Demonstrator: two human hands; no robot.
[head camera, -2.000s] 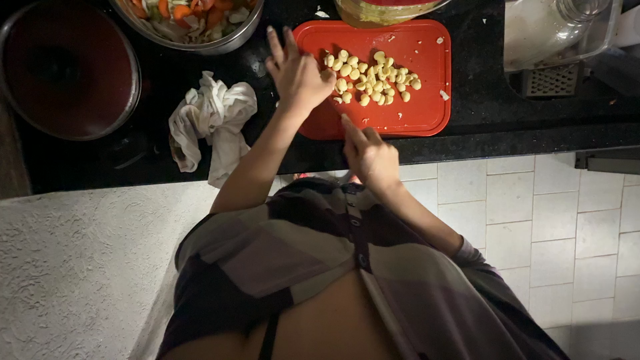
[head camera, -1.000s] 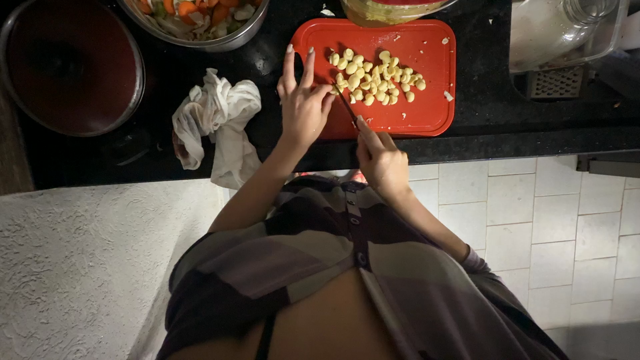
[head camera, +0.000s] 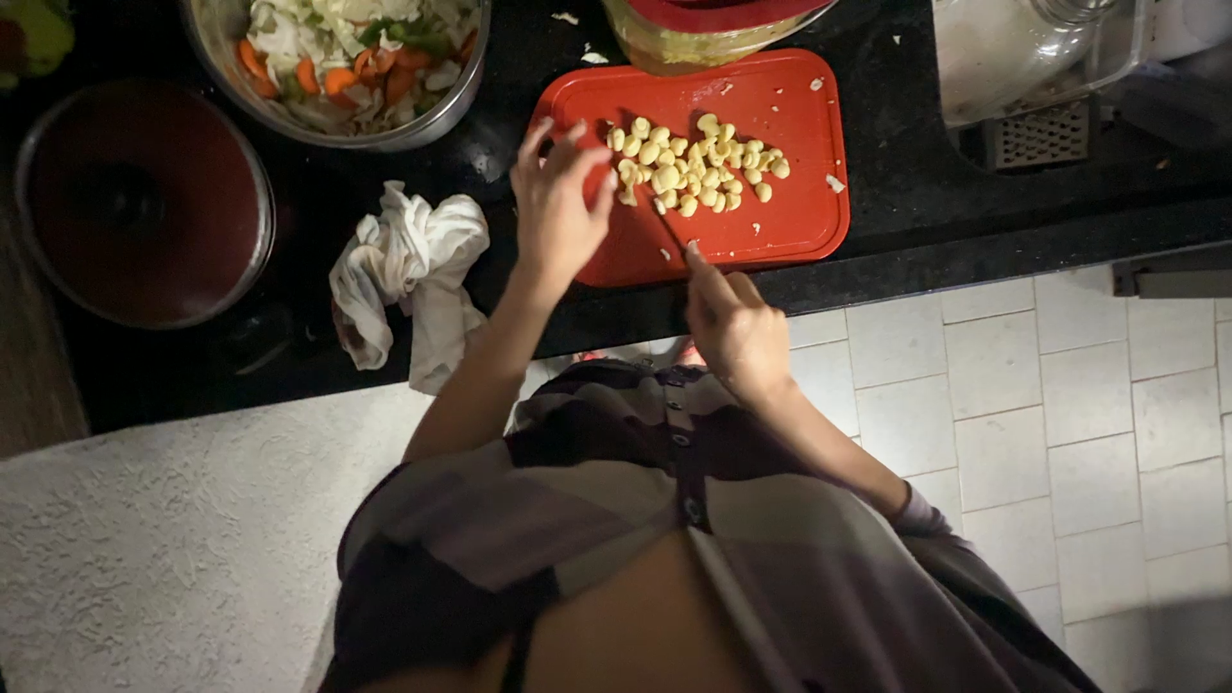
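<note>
A red plastic cutting board (head camera: 789, 226) lies on the black countertop near its front edge, with a spread of small pale yellow mushrooms (head camera: 712, 159), some perhaps cut, across its middle. My right hand (head camera: 739, 332) is closed on a knife (head camera: 673, 227), whose tip points up and left at the lower left of the pile. Over the left end of the board is my left hand (head camera: 561, 207), its fingers apart and slightly blurred. I see nothing in it, though its palm side is hidden.
A metal pot (head camera: 472, 91) of chopped cabbage and carrot stands behind on the left. Near it are a dark red round lid (head camera: 135, 279) and a crumpled white cloth (head camera: 419, 250). A bowl (head camera: 674, 53) touches or overlaps the board's far edge. A metal grater (head camera: 1042, 137) lies right, near a glass jar (head camera: 1064, 10).
The knife blade, under the left hand's fingertips a second ago, now shows apart from them. The left hand's fingers have shifted and curled somewhat.
</note>
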